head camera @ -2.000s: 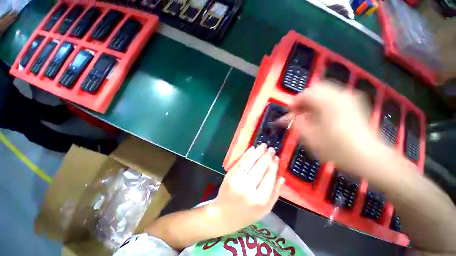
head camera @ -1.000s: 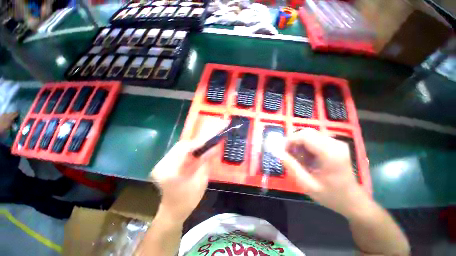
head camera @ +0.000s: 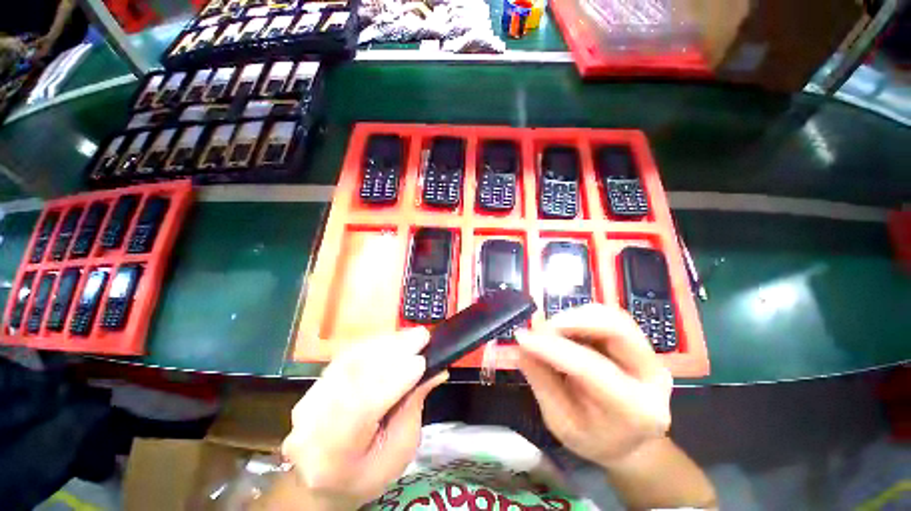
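Note:
My left hand (head camera: 365, 404) holds a black keypad phone (head camera: 469, 334) edge-on and tilted above the front of the red foam phone tray (head camera: 489, 225). My right hand (head camera: 599, 384) is at the phone's far end, thumb and fingertips drawn together; whether they grip anything is unclear. A small clear, shiny strip (head camera: 487, 361) shows just below the phone. The front-left pocket (head camera: 368, 279) is empty; the other pockets hold phones, screens and keys up, one partly covered by the held phone. Thin dark tweezers (head camera: 691, 264) seem to lie along the tray's right edge.
A second red tray of phones (head camera: 150, 299) is at left. Black parts trays (head camera: 300, 150) lie behind it. At the back are a white heap (head camera: 430, 22) and clear plastic trays (head camera: 629, 20) on red, beside a brown box (head camera: 779, 40). An open carton (head camera: 165, 474) is on the floor.
The held phone has moved right and towards me, and my right hand has come to its end. The tray's front-row phones are less covered. The view has shifted.

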